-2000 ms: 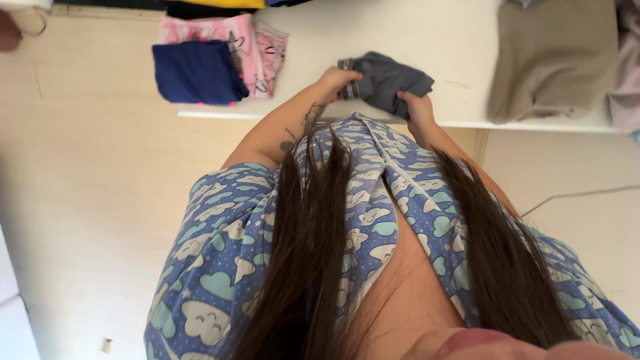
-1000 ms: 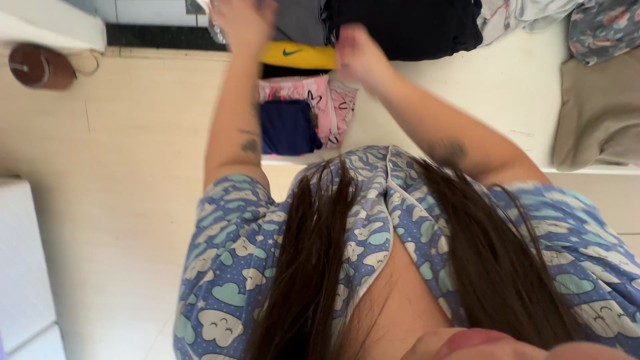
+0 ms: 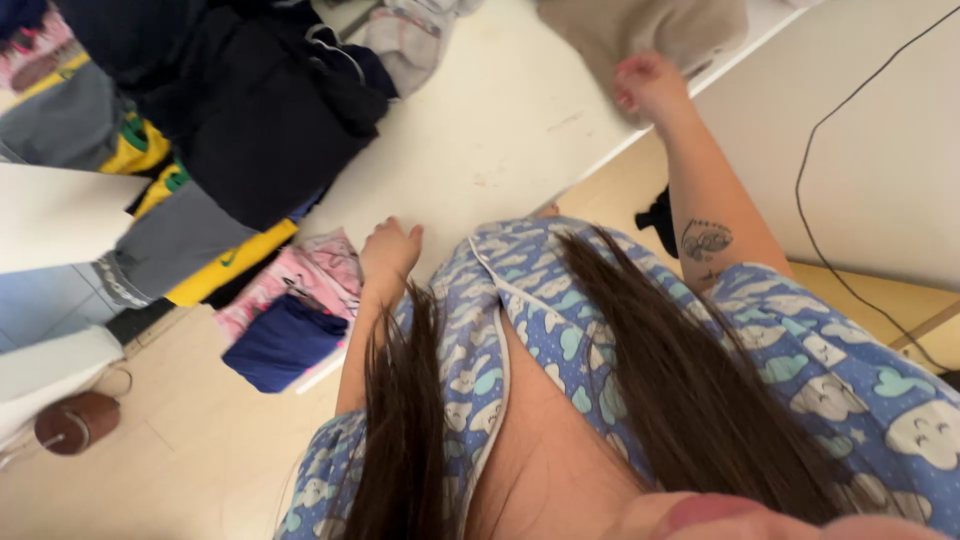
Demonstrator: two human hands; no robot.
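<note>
My left hand (image 3: 391, 251) is at the near edge of the white tabletop (image 3: 480, 142), fingers apart and holding nothing, just right of a pink printed garment (image 3: 330, 262). A folded navy garment (image 3: 285, 345) lies on the pink one. Beyond these, a grey garment (image 3: 187, 232) with a patterned band lies over a yellow garment (image 3: 229, 262) with a green swoosh. A large black garment (image 3: 262, 112) lies beside and partly over the grey. My right hand (image 3: 649, 86), blurred with curled fingers, is at the taupe garment (image 3: 675, 26); whether it grips the cloth is unclear.
A light grey garment (image 3: 405, 45) lies at the table's far side. At the left are a white panel (image 3: 60, 217) and a brown cylindrical object (image 3: 79, 421) near the floor. A thin dark cable (image 3: 806, 150) runs down at the right.
Both hands have left the yellow and grey clothes; the right has moved to the taupe garment. The grey garment held earlier is no longer in my hands. The view has turned strongly.
</note>
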